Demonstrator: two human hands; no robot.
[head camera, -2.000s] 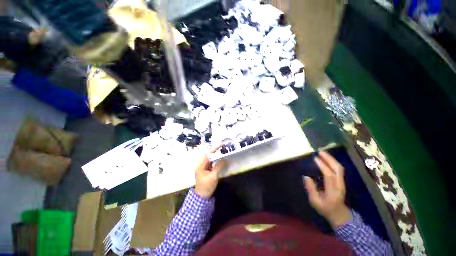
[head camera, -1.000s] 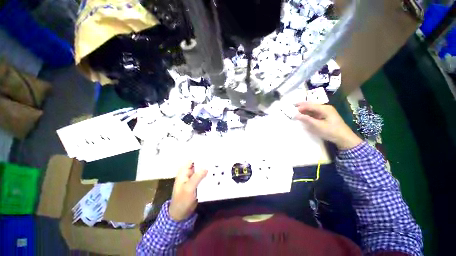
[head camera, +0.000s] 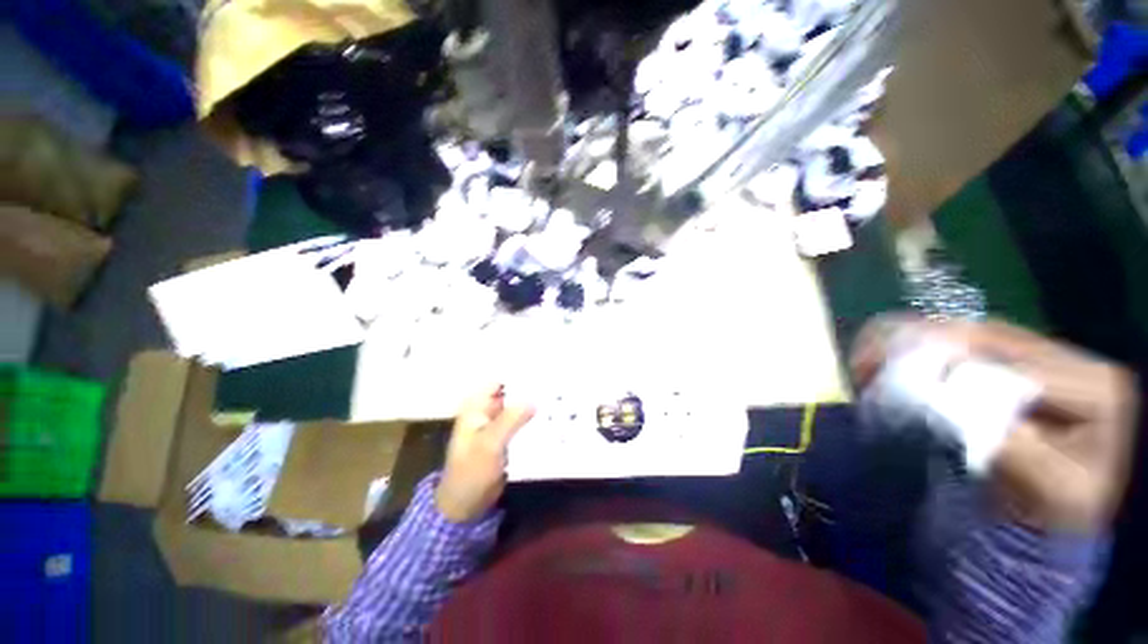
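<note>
A white faceplate (head camera: 692, 447) lies near the board's front edge, with one round dark insert (head camera: 619, 418) at its middle. My left hand (head camera: 475, 455) holds its left end between thumb and fingers. My right hand (head camera: 1007, 409) is raised at the right, large and blurred, gripping a small white socket module (head camera: 963, 396). The metal hanger arm (head camera: 523, 94) hangs over a heap of white socket modules (head camera: 510, 227). A few black inserts (head camera: 517, 289) lie at the heap's front.
Stacked white panels (head camera: 252, 306) lie at the left of the pale board (head camera: 806, 340). A yellow sack (head camera: 271, 50) spills black housings (head camera: 359, 151) at the back left. An open carton (head camera: 309, 554) is low left. Screws (head camera: 942, 289) lie at the right. Cardboard (head camera: 976, 101) stands behind.
My right hand has moved from the board's back right out to the right and nearer the camera, with a white module in it. My left hand still holds the faceplate.
</note>
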